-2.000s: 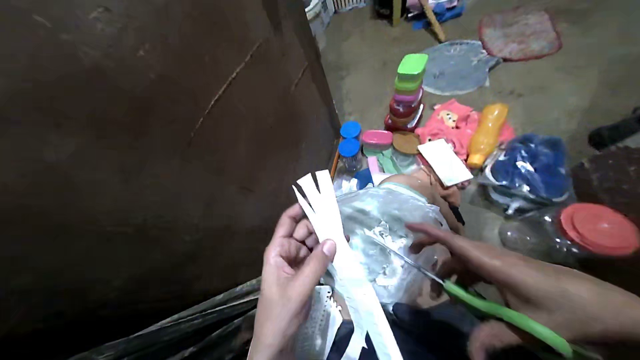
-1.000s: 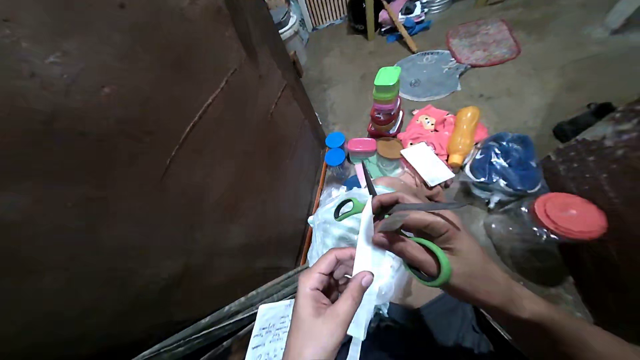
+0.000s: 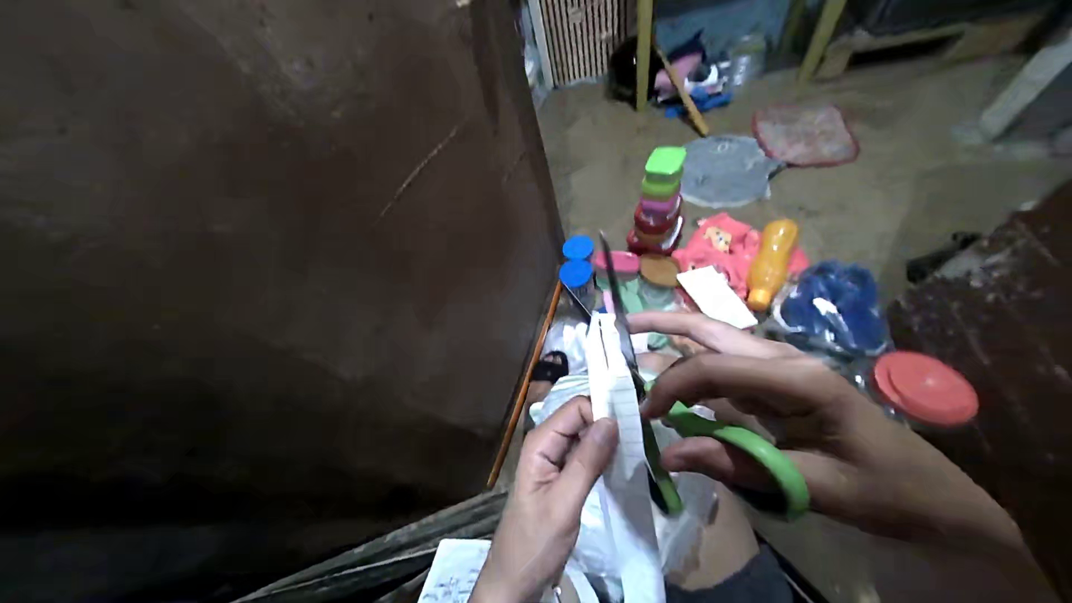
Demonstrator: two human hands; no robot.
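Observation:
My left hand [image 3: 557,494] pinches a long strip of lined white paper [image 3: 624,469] between thumb and fingers. The strip's upper end is split by slits. My right hand [image 3: 770,410] holds scissors with green handles [image 3: 754,444], its fingers around the handles. The dark blades [image 3: 618,293] are apart and point away from me, with the paper's upper end between or against them. Beneath the hands, on the lap, lies a clear plastic bag [image 3: 691,519]. A sheet of paper bearing writing [image 3: 456,569] lies below my left hand.
A dark brown panel [image 3: 293,251] rises at the left. Ahead stand stacked plastic containers [image 3: 662,197], jars with blue lids [image 3: 576,272], an orange bottle [image 3: 772,264] and a white card [image 3: 716,296]. A blue bundle in plastic [image 3: 833,306] and a red-lidded jar [image 3: 925,388] are at the right.
The scissors, lower right of the strip two seconds ago, were turned at its top one second ago; now their blades point forward at the strip's upper end. My left hand still holds the paper.

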